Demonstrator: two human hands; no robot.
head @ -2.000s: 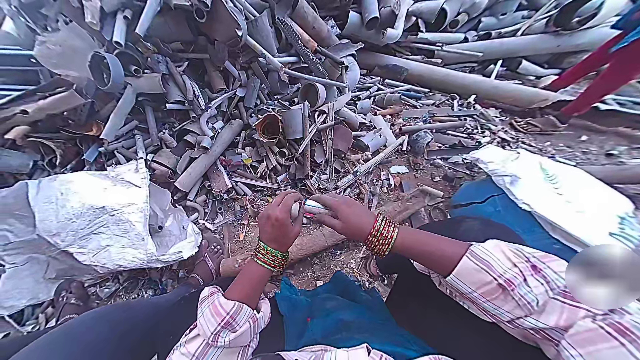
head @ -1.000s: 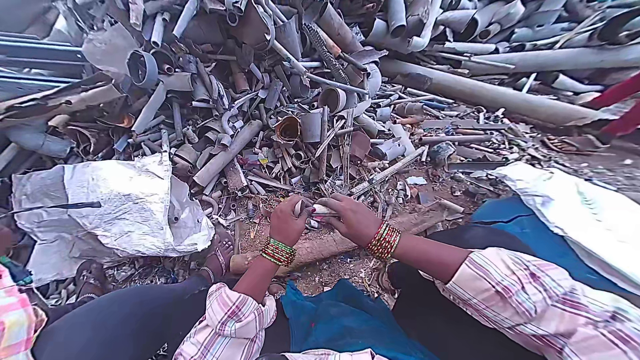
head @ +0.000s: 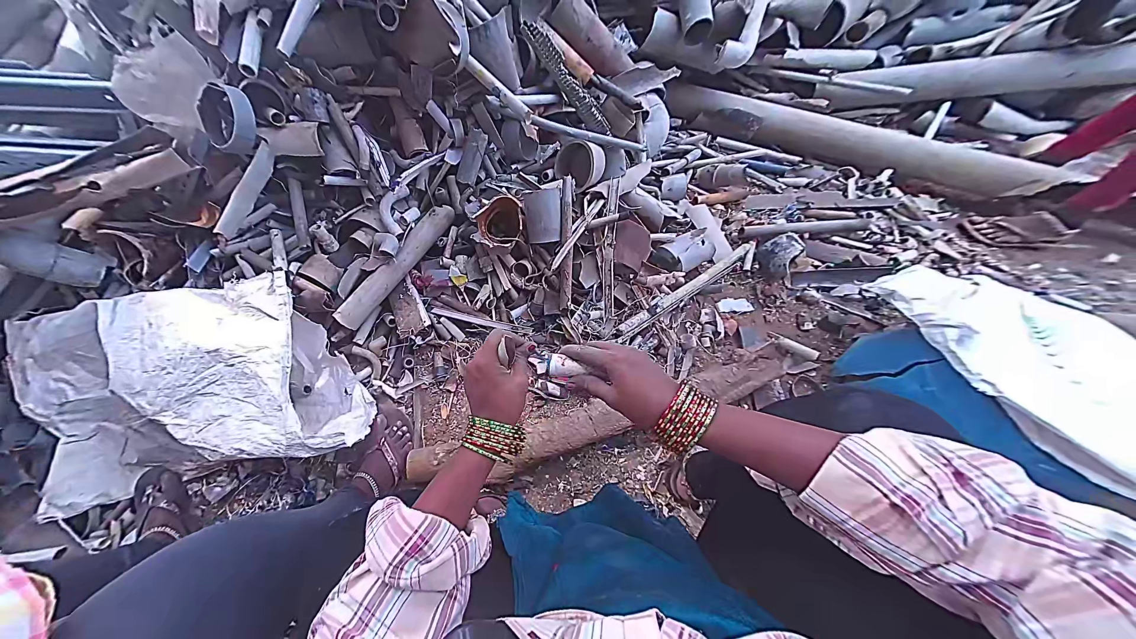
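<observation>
My left hand (head: 497, 380), with green bangles at the wrist, is closed around a small greyish piece that shows between thumb and fingers; what it is cannot be told. Close beside it, my right hand (head: 626, 380) pinches a short white pipe piece (head: 563, 365) between thumb and fingers, its end pointing toward the left hand. Both hands are above a wooden log (head: 577, 433) on the littered ground. A blue cloth (head: 621, 555) lies over my lap.
A heap of scrap plastic pipes (head: 399, 266) rises in front, with a long grey pipe (head: 852, 142) across the right. A white woven sack (head: 195, 364) lies left, another white sack (head: 1021, 355) right. Another person's sandalled foot (head: 164, 506) and sleeve (head: 22, 599) show at left.
The hands have moved slightly apart, and more of the white piece shows between them. Another person's sleeve, out of view two seconds ago, shows at the lower left.
</observation>
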